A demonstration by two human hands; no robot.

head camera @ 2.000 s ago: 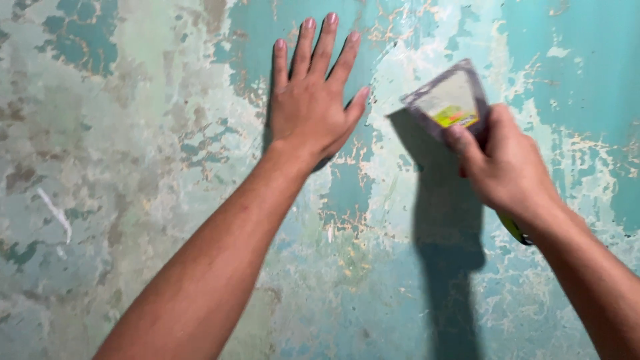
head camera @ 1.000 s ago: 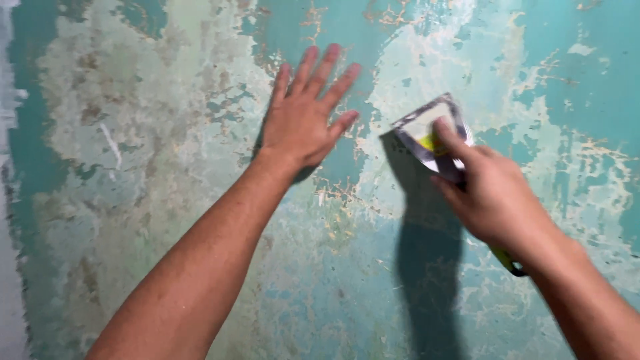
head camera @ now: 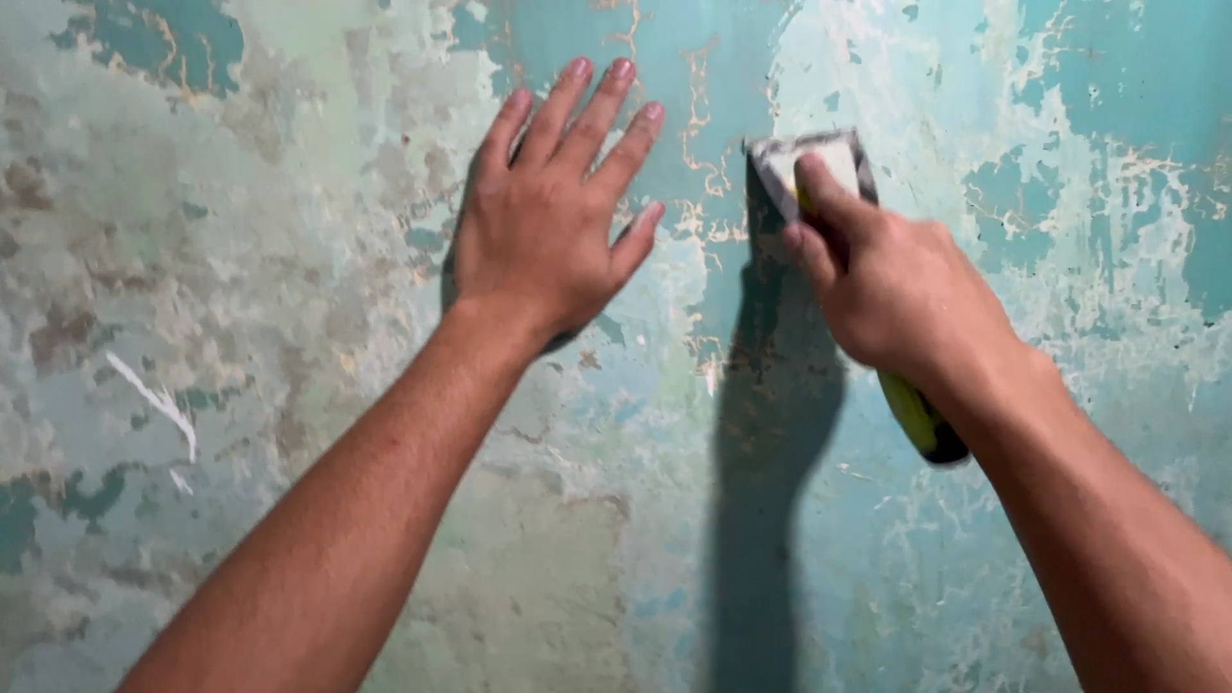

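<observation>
A painted wall [head camera: 539,577] with peeling teal and pale green paint fills the view. My left hand [head camera: 549,207] lies flat on it, left of centre, fingers spread and holding nothing. To the right, my right hand [head camera: 905,279] grips a putty knife, its broad metal blade [head camera: 837,154] pointing up, with my thumb along the blade's face. The blade's top edge is at or very close to the wall; which of the two I cannot tell. Below my palm shows the lime-green and black handle [head camera: 914,419].
Thin cracked paint lines [head camera: 698,125] run down the teal patch between my hands. A white scratch [head camera: 159,399] marks the wall at the left. My right arm and the tool cast a long dark shadow [head camera: 760,539] downward.
The putty knife's blade has turned so its top edge lies closer to level than in both earlier frames. My left hand stays spread on the wall. The view has shifted somewhat.
</observation>
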